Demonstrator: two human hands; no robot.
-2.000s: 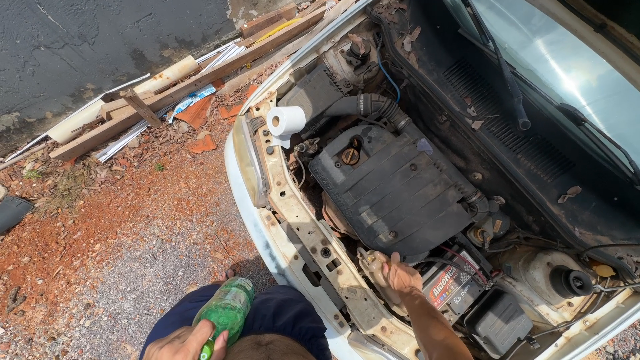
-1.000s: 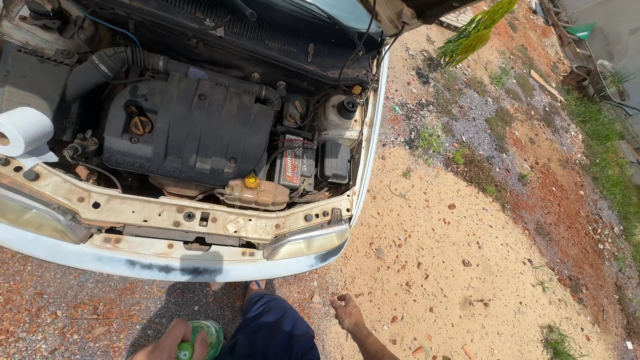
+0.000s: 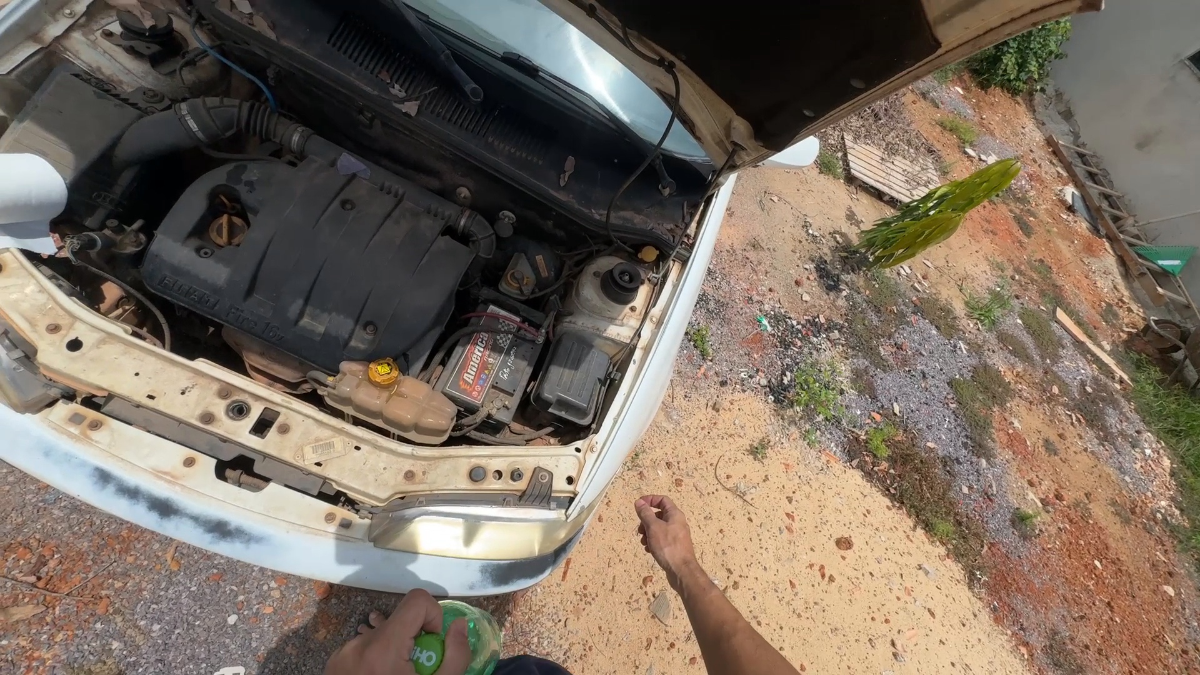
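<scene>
My left hand (image 3: 403,642) grips a green plastic bottle (image 3: 481,637) by its capped top, in front of the car's bumper. Over the sandy ground, just right of the headlight (image 3: 469,532), is my right hand (image 3: 664,530), its fingers curled together; whether something small is between them cannot be told. In the open engine bay, the coolant expansion tank (image 3: 389,401) has a yellow cap (image 3: 383,371) on it. Beside the tank stands the car battery (image 3: 492,361). A black engine cover (image 3: 314,267) with an oil filler cap (image 3: 227,230) lies behind.
A paper roll (image 3: 28,197) rests at the bay's left edge. The raised hood (image 3: 797,56) hangs over the upper right. Rightward are sand and gravel, a leafy green plant (image 3: 937,214), a wooden pallet (image 3: 889,169) and a ladder (image 3: 1106,206) by a wall.
My right hand has left the expansion tank area and moved out over the ground beside the car. The left hand still holds the bottle. The view has swung right.
</scene>
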